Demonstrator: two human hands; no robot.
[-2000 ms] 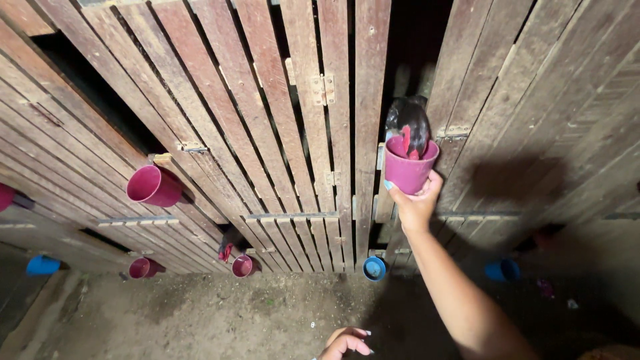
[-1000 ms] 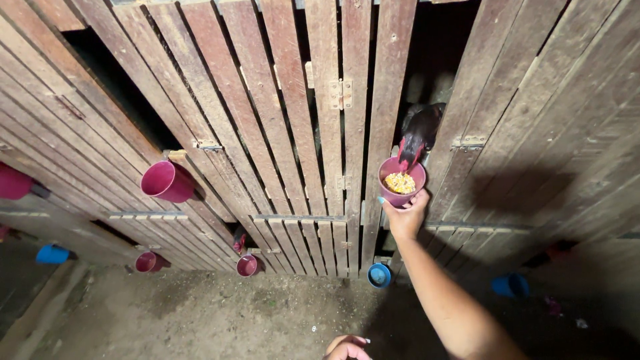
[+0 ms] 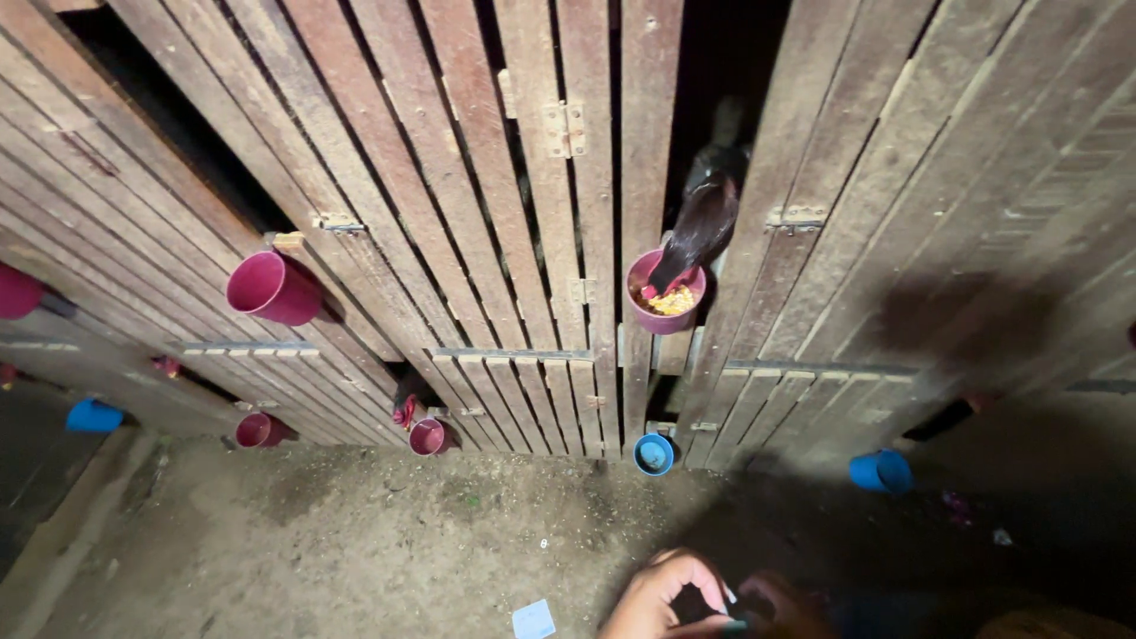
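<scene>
At the bottom edge, my left hand has its fingers curled towards the thumb; a teal nail shows near its tips. My right hand is beside it, dark and blurred in shadow. Whether either holds something is unclear. Above them, a pink plastic cup with yellow grain sits at a gap in the slatted wooden front, out of my hands. A dark-feathered chicken reaches through the gap, its red head down in the cup.
Slatted wooden pens with metal hinges fill the upper view. Other pink cups and blue cups hang along them. A second chicken's red head pokes out lower left. A pale flat piece lies on the dirt floor.
My right hand has let go of the pink cup and drawn back down beside my left hand. The cup stays at the gap, and the chicken reaches further out over it.
</scene>
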